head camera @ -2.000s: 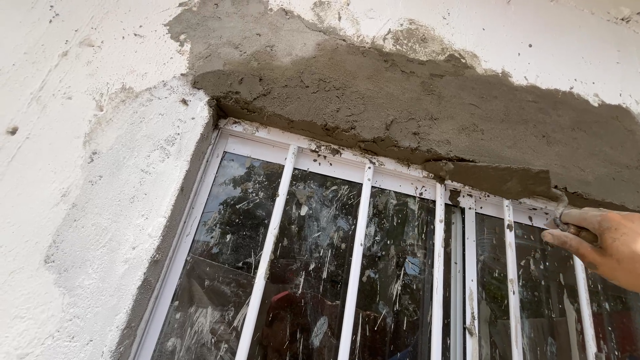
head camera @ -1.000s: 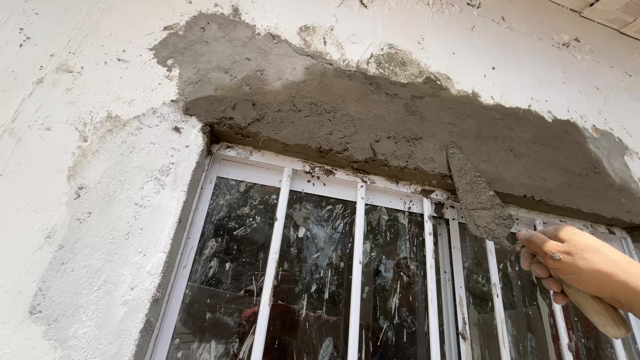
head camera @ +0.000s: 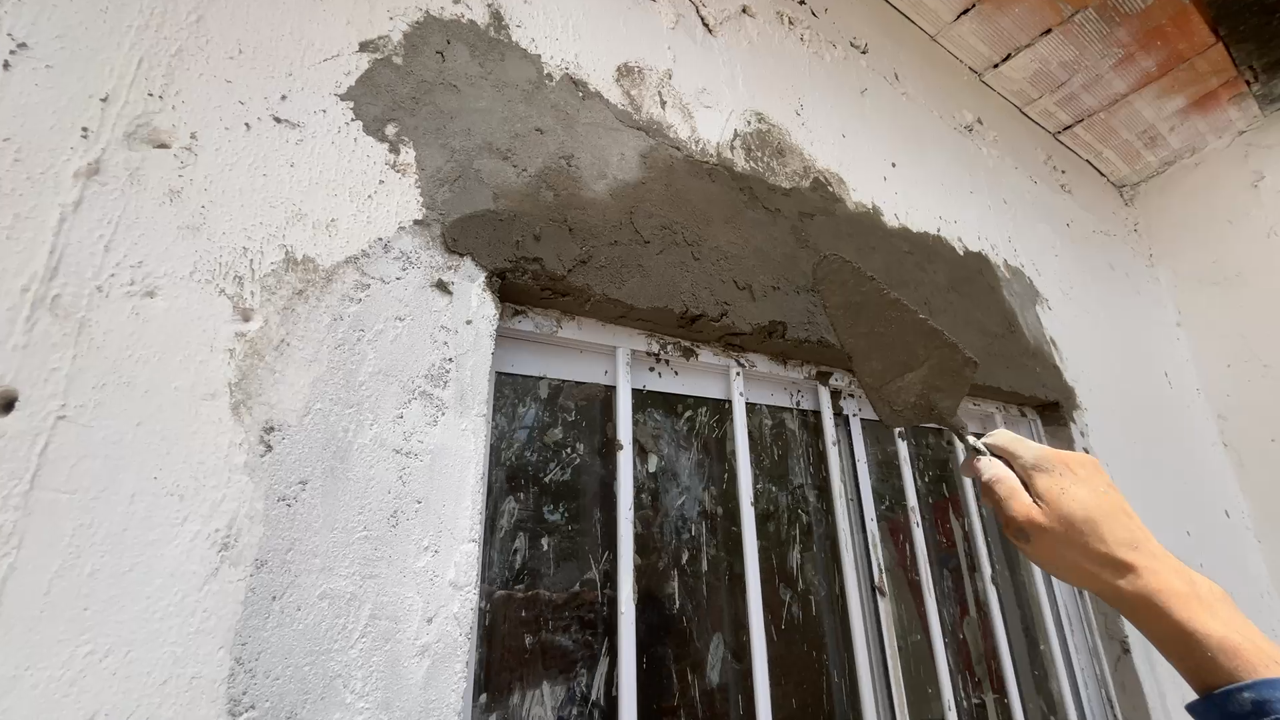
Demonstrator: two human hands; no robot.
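Observation:
My right hand comes in from the lower right, closed around the handle of a pointed masonry trowel. Grey mortar coats the blade, which points up and left across the wet mortar band over the window; whether it touches the mortar is hard to tell. Beneath the band sits a white metal window frame with vertical bars, its top rail specked with mortar. The handle is mostly hidden by my fingers. My left hand is out of view.
White bars stand before splattered window glass. Rough white-painted wall extends on the left, and another wall meets it at the right. Ribbed clay ceiling blocks are at the upper right.
The trowel blade, lying along the band's lower edge two seconds ago, has turned to point up and left. The view has shifted, showing more wall and ceiling at the right.

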